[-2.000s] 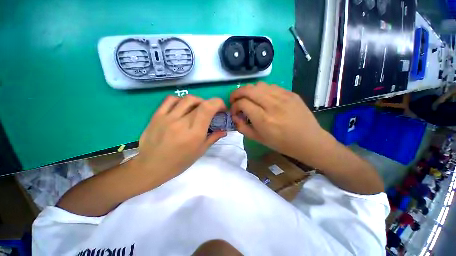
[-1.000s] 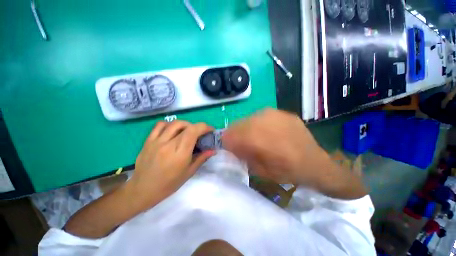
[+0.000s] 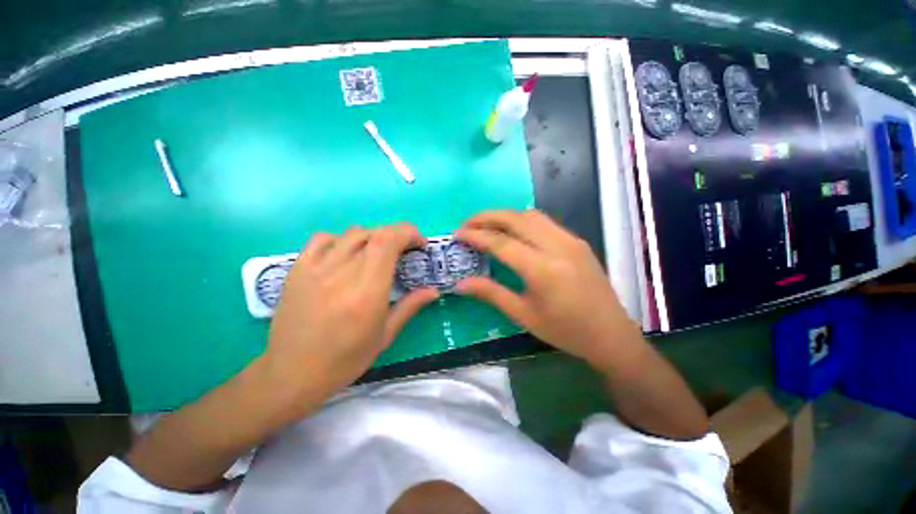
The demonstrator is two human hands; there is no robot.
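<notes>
My left hand (image 3: 336, 291) and my right hand (image 3: 537, 281) hold a grey double-round part (image 3: 440, 264) by its two ends, at the right end of the white holding block (image 3: 257, 301). The black seat seen there before is hidden under the part. Whether the part is fully seated I cannot tell. Another grey double-round part (image 3: 271, 285) sits at the block's left end, mostly hidden behind my left hand.
Green mat (image 3: 251, 131) with QR code, a ribbed stick (image 3: 168, 168), a white stick (image 3: 389, 152) and a glue bottle (image 3: 508, 110). Right: black printed sheet (image 3: 743, 201) with three grey parts (image 3: 701, 98), blue tray (image 3: 897, 176). Left: clear plastic bag (image 3: 18, 191). Below: cardboard box (image 3: 768, 442), blue bin (image 3: 809, 346).
Both hands have moved forward from the mat's front edge to the block, bringing the grey part over the black seat. The view has tilted up and shows more of the bench.
</notes>
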